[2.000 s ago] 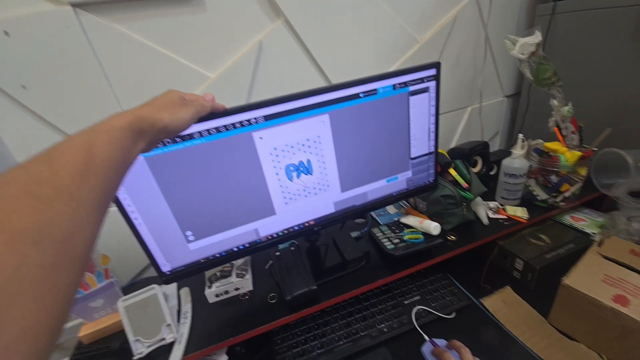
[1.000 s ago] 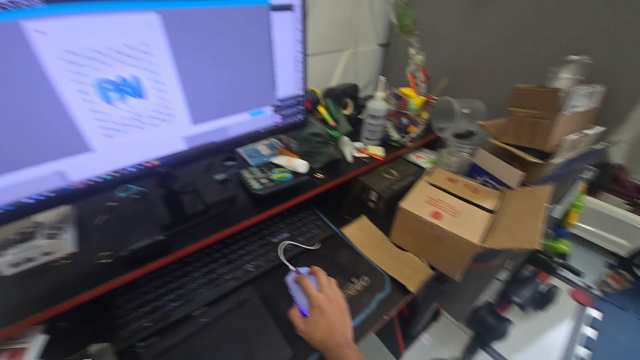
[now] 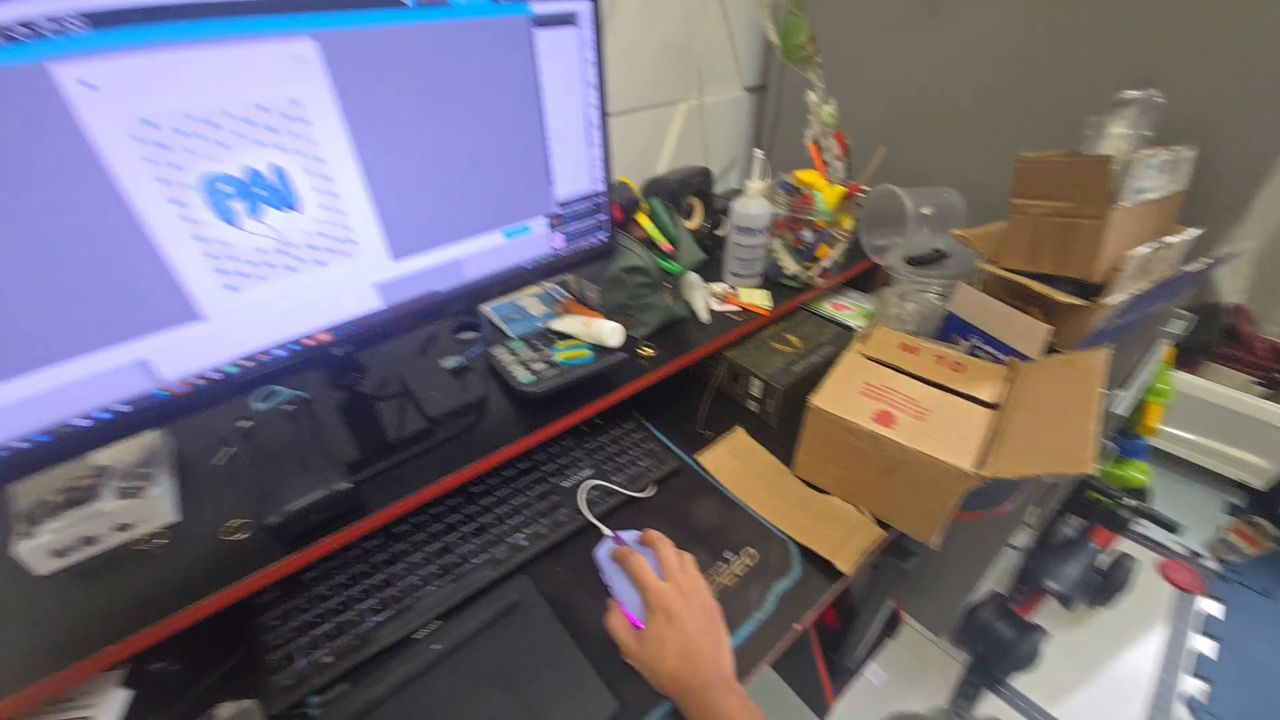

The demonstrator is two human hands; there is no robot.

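My right hand [image 3: 675, 610] rests over a white computer mouse [image 3: 622, 565] that glows purple along its side, its white cable curling toward the keyboard. The mouse lies on a black mouse pad [image 3: 700, 520] with a blue edge line. To its left stretches a black keyboard [image 3: 460, 540], with a flat black tablet-like pad [image 3: 500, 650] in front. A monitor [image 3: 450, 130] at the upper left shows a white page with blue lettering and rows of small marks. My left hand is out of view.
A red-edged shelf [image 3: 400, 493] holds a calculator [image 3: 540, 365], a white tube [image 3: 588, 330], a squeeze bottle [image 3: 747, 225] and a white box [image 3: 95, 500]. An open cardboard box [image 3: 890, 440] and a loose cardboard flap [image 3: 790, 495] lie right of the mouse. More open boxes [image 3: 1060, 215] stand behind.
The view has swung right and down. My left hand, at the monitor's top edge two seconds ago, has left the view. My right hand stays on the mouse and now shows more fully.
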